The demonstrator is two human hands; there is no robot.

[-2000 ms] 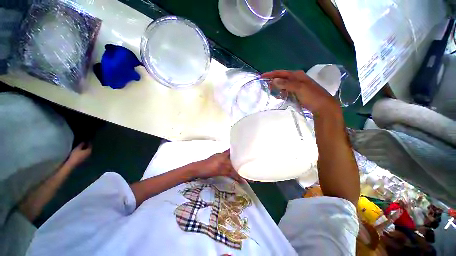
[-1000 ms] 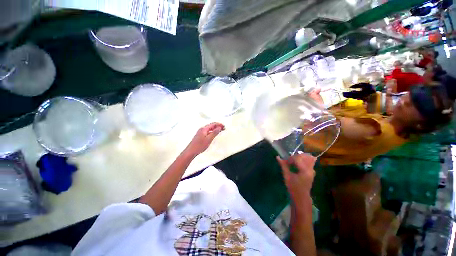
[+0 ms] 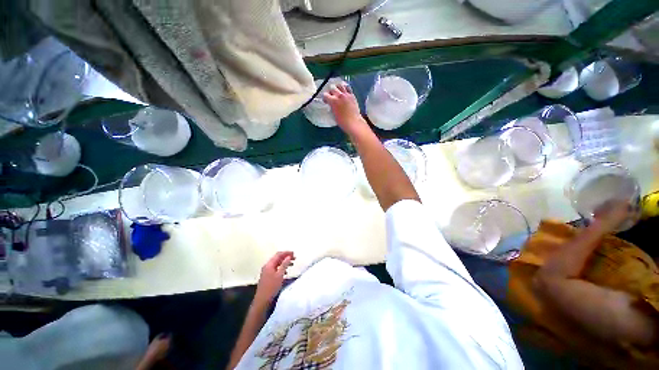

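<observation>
My right hand (image 3: pixel 344 103) reaches over the bench to the green belt, its fingers at the upper part of a clear-walled unit (image 3: pixel 320 113); the frame does not show whether they grip it. My left hand (image 3: pixel 277 269) is empty, fingers apart, low over the bench's near edge. A row of clear-walled units with white lower parts stands along the bench's far side, among them one in front of me (image 3: pixel 327 172) and one to its left (image 3: pixel 233 188). Another unit (image 3: pixel 477 227) lies tilted near the bench's right front edge.
The green belt (image 3: pixel 289 147) carries more units. A grey-beige cloth (image 3: pixel 217 58) hangs from above, beside a black cable. A blue cloth or glove (image 3: pixel 148 240) and a plastic-wrapped square (image 3: pixel 100 246) lie at left. A person in orange-yellow (image 3: pixel 578 289) works at right; another person's arm shows lower left.
My right hand has let go of the unit it held at right and moved to one on the belt. My left hand has drawn back to the near edge. The view has shifted.
</observation>
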